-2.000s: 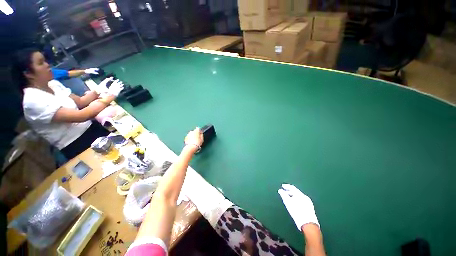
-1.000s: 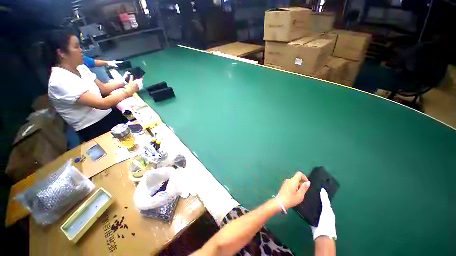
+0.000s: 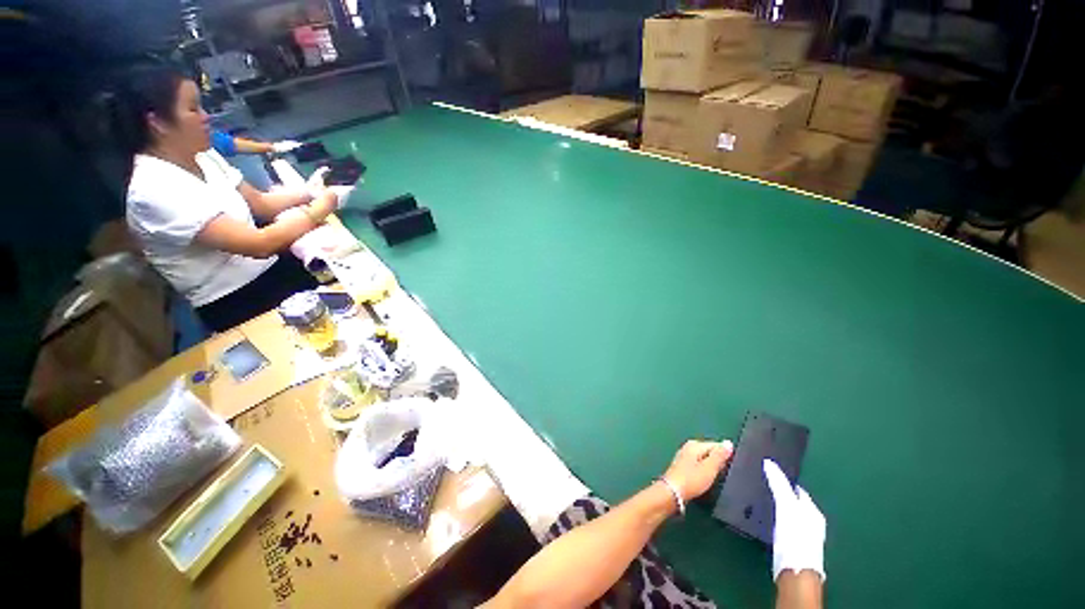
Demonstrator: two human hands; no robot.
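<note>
A black oblong speaker unit (image 3: 752,506) lies on the green conveyor belt (image 3: 666,297) with its flat dark-grey face up. A small dark hole shows near its lower end. My bare left hand (image 3: 696,470) is at the unit's upper left edge, fingers curled; whether it pinches a small part cannot be told. My white-gloved right hand (image 3: 795,523) rests on the unit's right side with fingers over the face. A crumpled plastic bag (image 3: 387,458) with dark contents and scattered tiny dark bits (image 3: 298,541) are on the left side table (image 3: 357,571).
A co-worker (image 3: 214,214) at the upper left handles a black unit. Two units (image 3: 405,223) stand on the belt near them. A yellow-edged tray (image 3: 223,512), a bubble-wrap packet (image 3: 149,458) and tape rolls (image 3: 347,396) are at left. Cartons (image 3: 750,119) are stacked behind the belt.
Two seconds ago my left hand was farther left on a unit and my right hand was empty. Since one second ago, the unit has been turned to lie flatter, face up, between both hands.
</note>
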